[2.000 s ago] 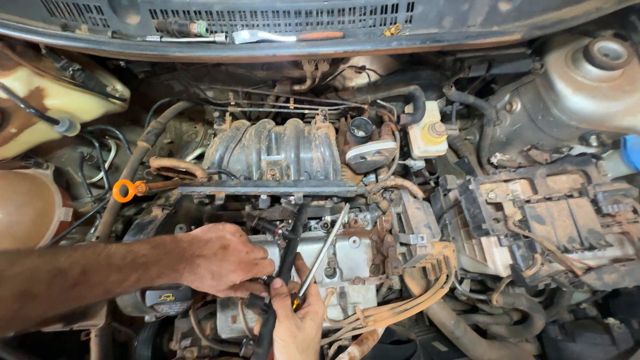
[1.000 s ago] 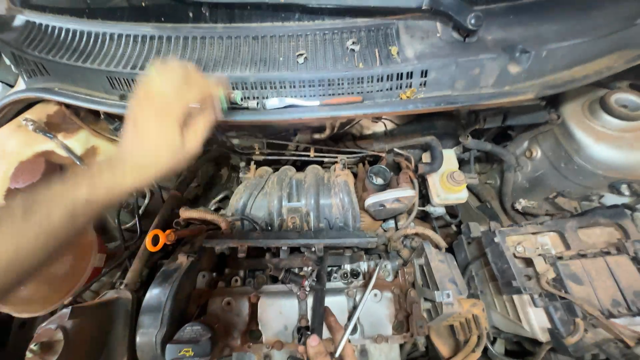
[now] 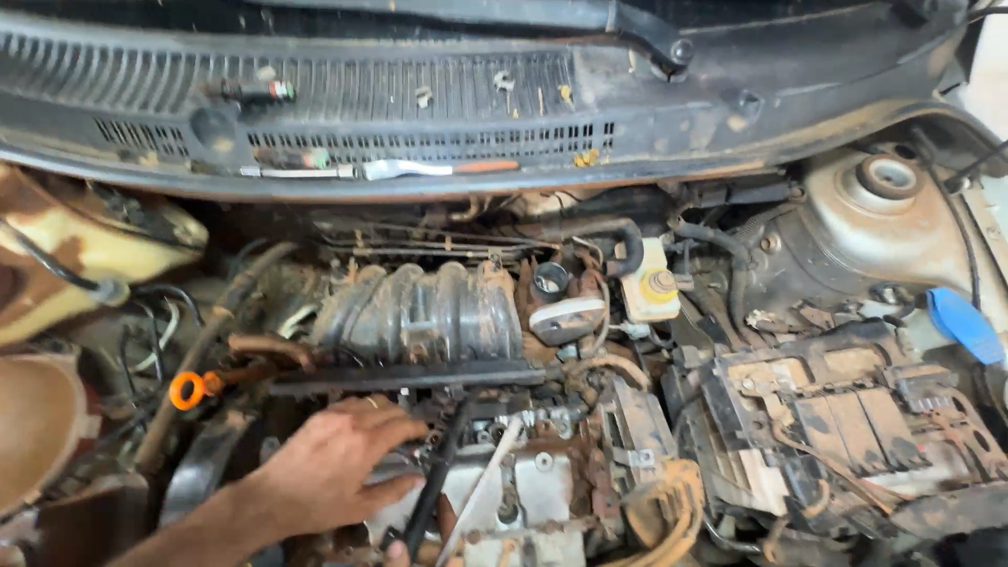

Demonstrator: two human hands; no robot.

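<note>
My left hand [image 3: 342, 465] reaches in from the left over the engine's cylinder head, back up, fingers and thumb apart; nothing shows in it. Its fingertips are close to a long black bar-like part [image 3: 433, 480], which stands tilted over the cylinder head cover [image 3: 539, 488]. Of my right hand [image 3: 421, 543] only fingers show at the bottom edge, around the lower end of the black part. A slim pale metal shaft [image 3: 484, 484] slants up beside it; its lower end is out of view. Behind them lie the dark rail [image 3: 409, 378] and the ribbed intake manifold [image 3: 421, 311].
On the cowl rest a ratchet wrench [image 3: 409, 168] and two fuel-injector-like parts [image 3: 256, 90], [image 3: 303, 159]. An orange dipstick ring [image 3: 186, 390] stands at the left. Brake fluid reservoir [image 3: 652, 283], dirty battery-area parts [image 3: 850, 425] and a blue cap [image 3: 965, 324] are at the right.
My left hand, at the black part two seconds ago, was raised over the cowl one second ago and is now back low over the engine. My right hand stays low by the black part.
</note>
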